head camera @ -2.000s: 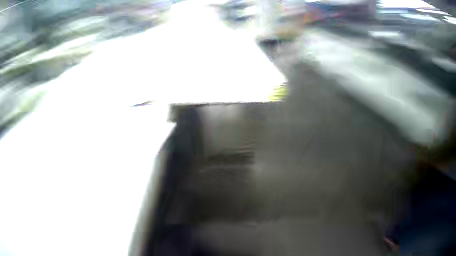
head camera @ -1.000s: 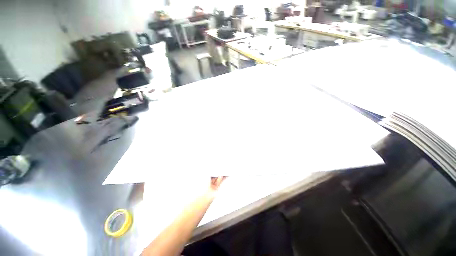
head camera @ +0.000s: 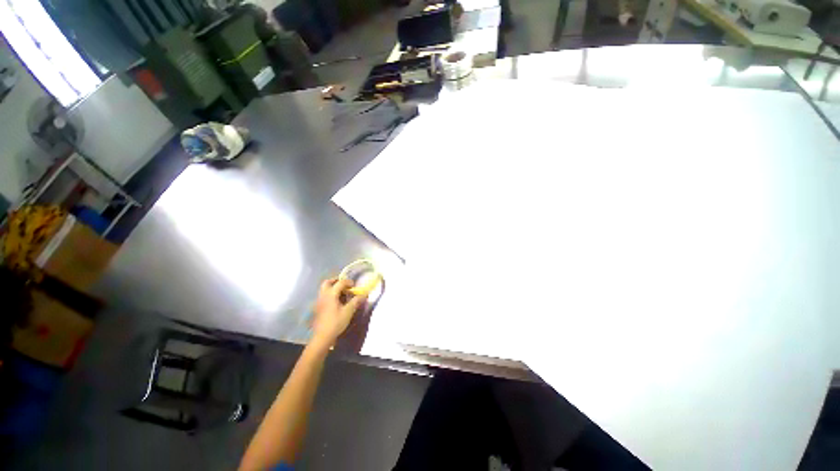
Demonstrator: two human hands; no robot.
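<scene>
My left hand (head camera: 335,311) has its thumb and fingers on a yellow tape roll (head camera: 370,283) at the near edge of the shiny metal table (head camera: 267,184). A large white sheet (head camera: 589,230) covers the right side of the view. Its left corner lies over the bare metal, and its lower part reaches past the table edge towards the bottom of the picture. Layered pale edges (head camera: 470,357) of a pile show under it. The sheet is overexposed, so layers on top are hard to tell apart. My right hand is not in view.
A cloth bundle (head camera: 214,142) sits at the table's far left. Dark tools or scraps (head camera: 373,124) and a white roll (head camera: 456,68) lie at the back. A black-framed stool (head camera: 189,377) and cardboard boxes (head camera: 55,317) stand at the left. A white machine (head camera: 775,15) is at the far right.
The view has swung left and down. My left hand was at the sheet's near edge and is now on the tape roll, which lay alone on the metal. The sheet now hangs past the near edge.
</scene>
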